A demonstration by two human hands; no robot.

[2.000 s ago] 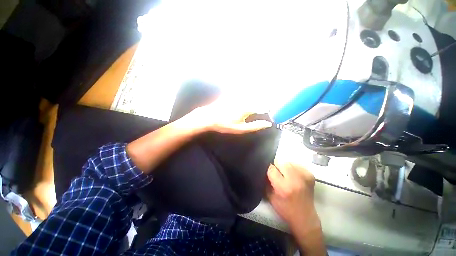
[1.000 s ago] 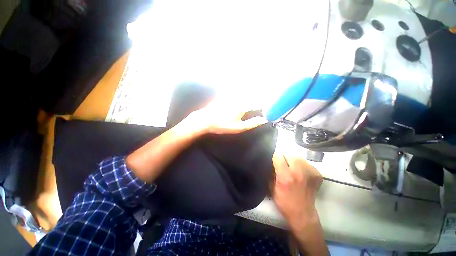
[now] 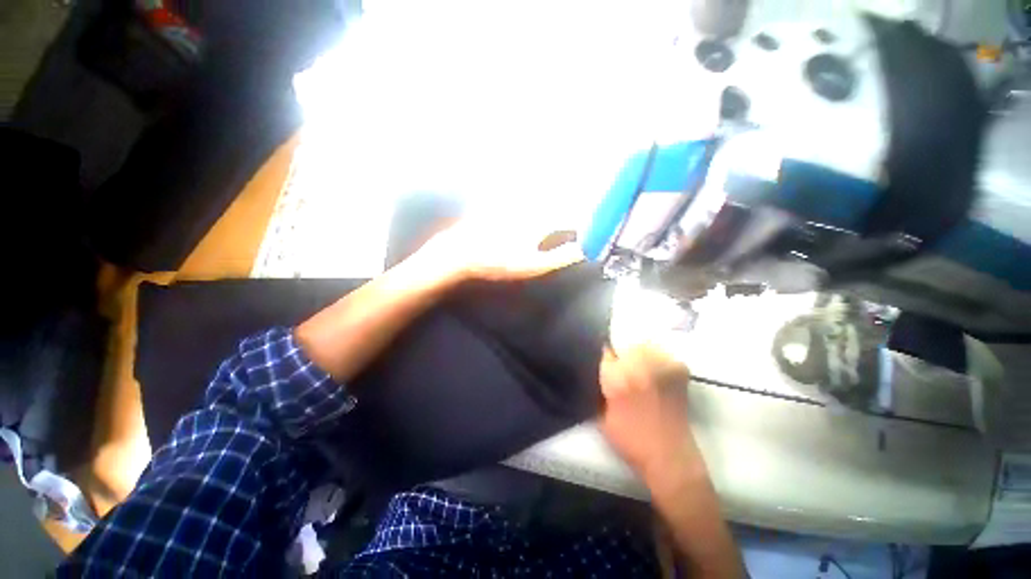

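A black fabric piece [image 3: 486, 373] lies over the table edge and my lap, its right edge at the needle area of the sewing machine [image 3: 791, 204]. My left hand [image 3: 503, 258] lies on the fabric just left of the needle area, partly washed out by glare, fingers pointing at the needle. My right hand [image 3: 644, 396] is closed at the fabric's right edge, below the needle area, and grips it. The presser foot and needle are too blurred to tell apart.
A black strap [image 3: 933, 124] wraps the machine arm. A pale ring-shaped clump [image 3: 797, 351] sits on the bed under the arm. Dark garments [image 3: 204, 147] are heaped at upper left beside orange-brown wood [image 3: 243, 209]. White curled strips [image 3: 57, 498] lie lower left.
The view has shifted, so the machine head stands further left and more of its arm shows. The hands keep nearly the same places on the fabric, the right hand slightly further left.
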